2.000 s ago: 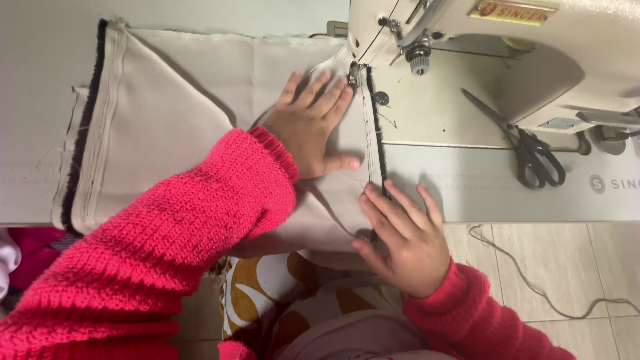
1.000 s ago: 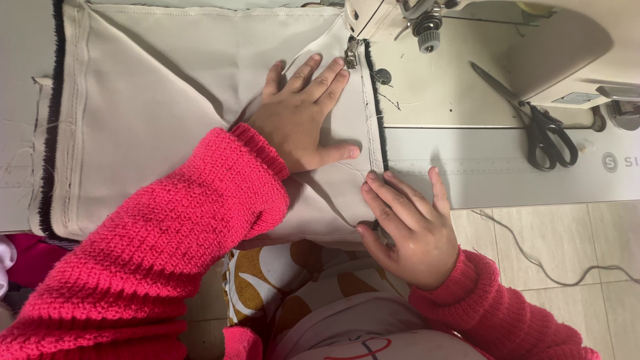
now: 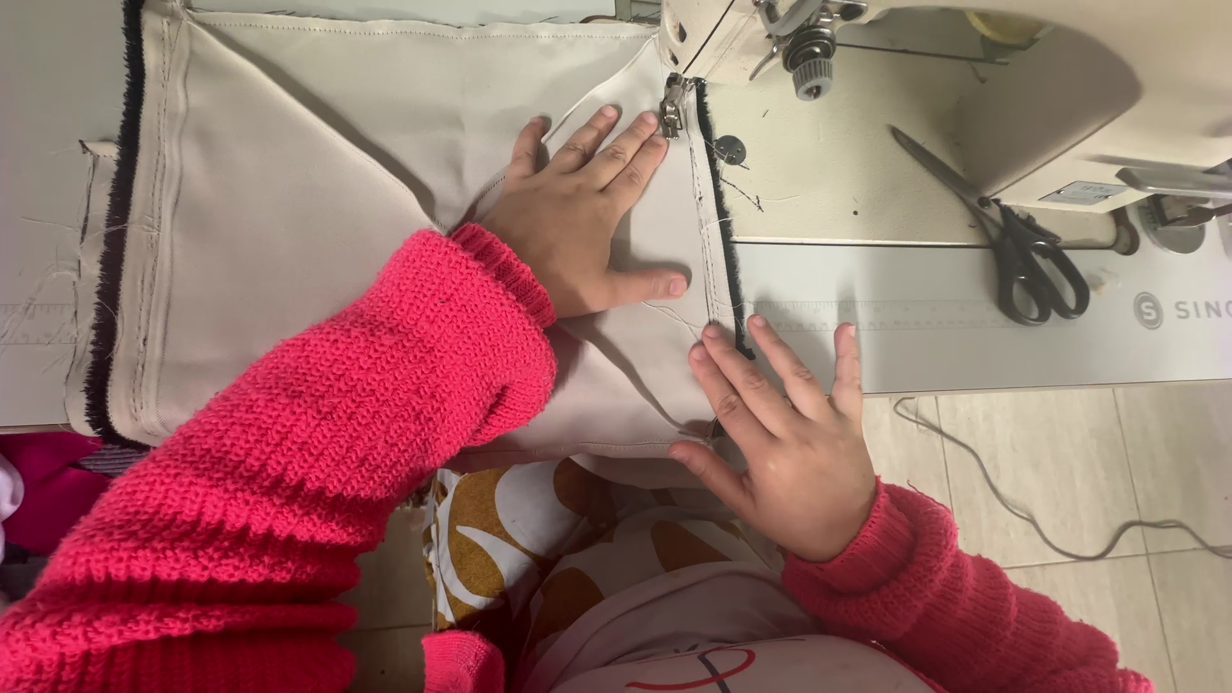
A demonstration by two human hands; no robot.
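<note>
Light beige fabric with stitched seams and dark frayed edges lies across the sewing machine bed. My left hand rests flat on it, fingers spread, the fingertips just left of the metal presser foot. That foot sits on the fabric's right seam, near the top. My right hand is lower right, palm down with fingers apart, its index and middle fingertips touching the seam by the dark edge. Neither hand grips anything. The needle itself cannot be made out.
The Singer sewing machine's arm stands at the upper right. Black-handled scissors lie on the bed and table right of the fabric. Loose threads lie beside a small round metal disc. A cable runs over the tiled floor.
Both hands keep nearly the same places on the fabric by the presser foot. The view has shifted slightly.
</note>
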